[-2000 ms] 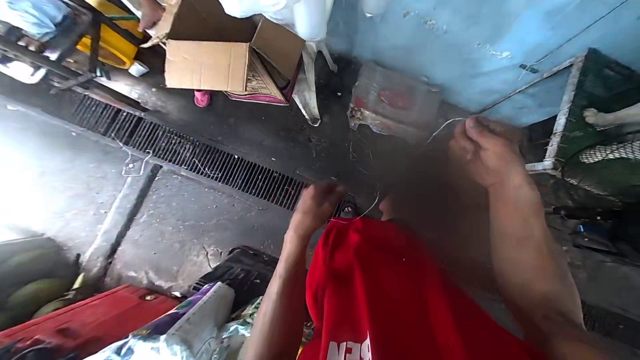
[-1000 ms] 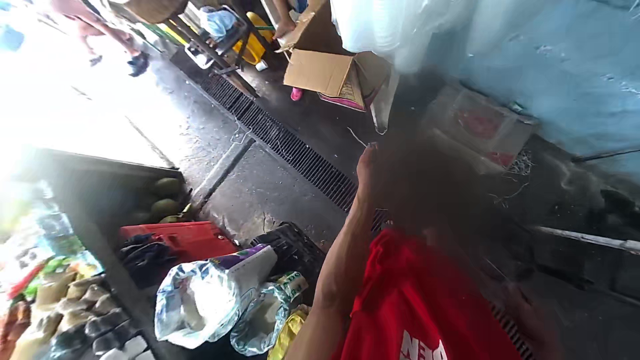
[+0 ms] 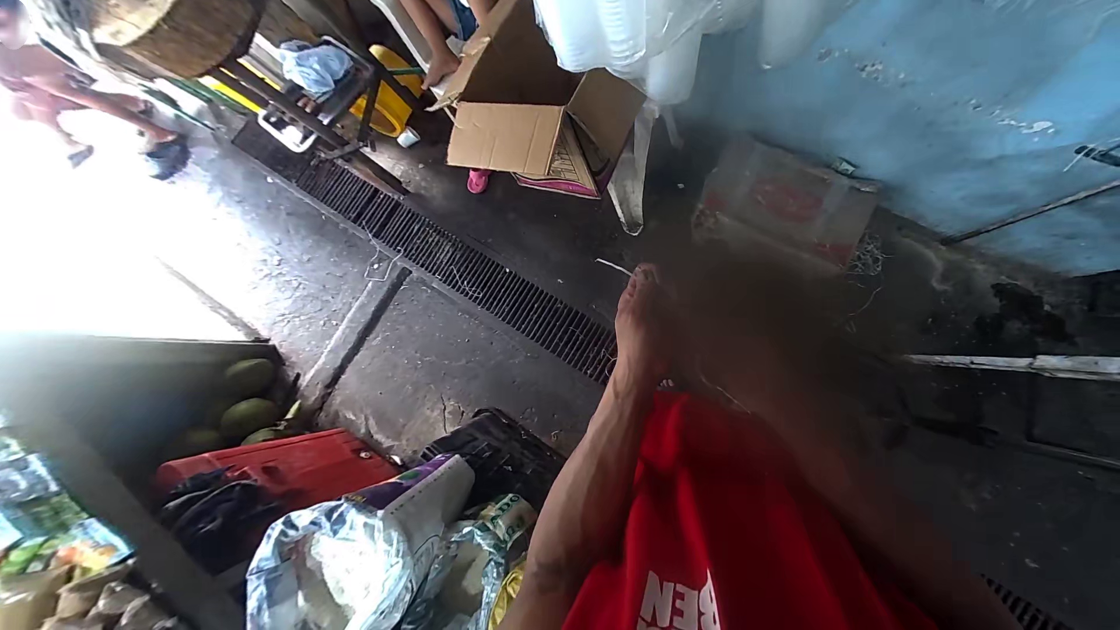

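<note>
My left hand [image 3: 640,315] is closed in front of the red shirt [image 3: 700,507], low over the dark floor. A thin white string [image 3: 614,266] sticks out at its fingertips, pinched there. The right forearm reaches in from the lower right, but a dark blur covers my right hand, so its fingers cannot be made out. A faint thread [image 3: 731,394] shows just above the shirt, near the blurred area.
A metal floor grate [image 3: 490,271] crosses the floor. Beyond are an open cardboard box [image 3: 507,136], a clear plastic box [image 3: 779,201] and a seated person's legs. A red case [image 3: 280,472] and an open sack [image 3: 341,569] lie at lower left; a blue wall [image 3: 919,105] stands right.
The view has swung to the right side of the scene less, showing more at left. My right hand, clearly raised with the string two seconds ago, is now lower and lost in blur.
</note>
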